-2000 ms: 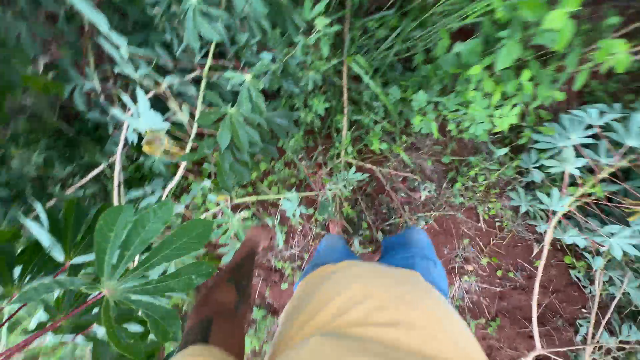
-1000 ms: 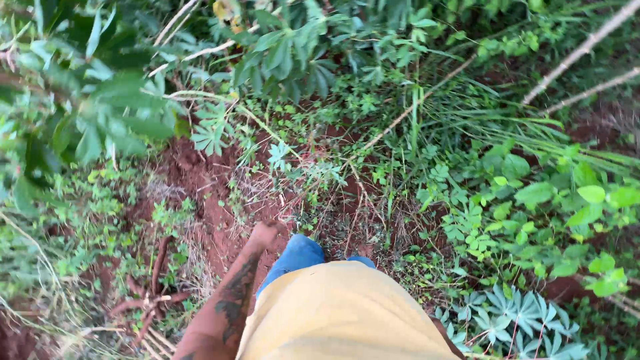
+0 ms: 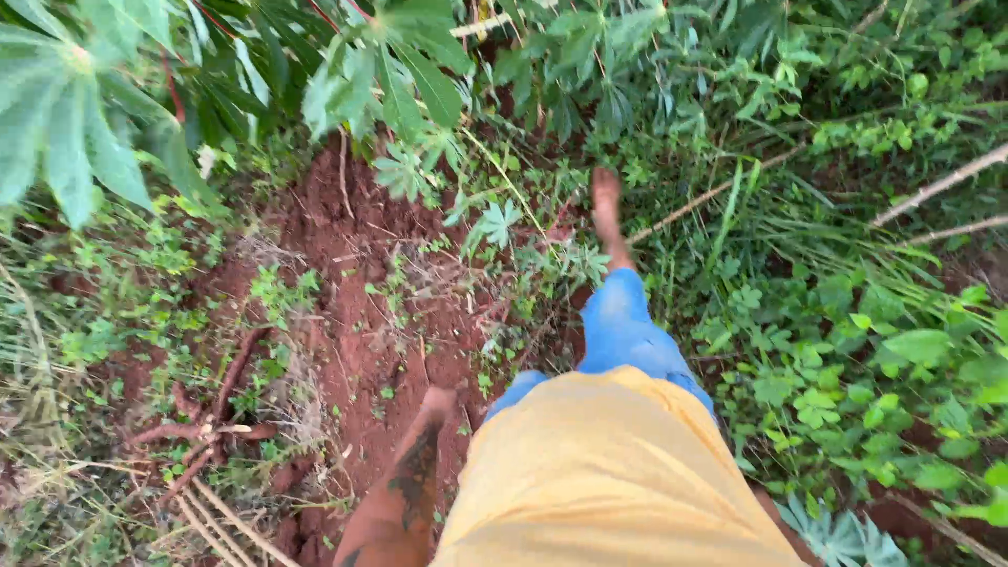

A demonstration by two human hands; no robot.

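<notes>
My left hand [image 3: 437, 402] hangs over the red soil beside my yellow shirt [image 3: 598, 457]. It is blurred and seen from above, so its fingers cannot be made out, and nothing shows in it. My right hand is out of sight; only a bit of the right arm shows at the shirt's lower right edge. A bare foot [image 3: 606, 197] reaches forward below the blue trousers [image 3: 630, 323]. At the left, apart from my left hand, a cluster of cassava roots [image 3: 228, 378] lies on the weedy ground with cut stems beside it.
Broad cassava leaves [image 3: 79, 102] overhang the upper left. A thin stem [image 3: 717, 189] slants beside the foot, and bare stalks [image 3: 945, 185] stick in from the right. Low green weeds [image 3: 882, 370] cover the right side. Red soil [image 3: 362, 307] lies left of my legs.
The view has shifted a lot. One leg now reaches forward with its bare foot showing. The root cluster, partly seen a second ago, is now in fuller view. My left arm stays at my side.
</notes>
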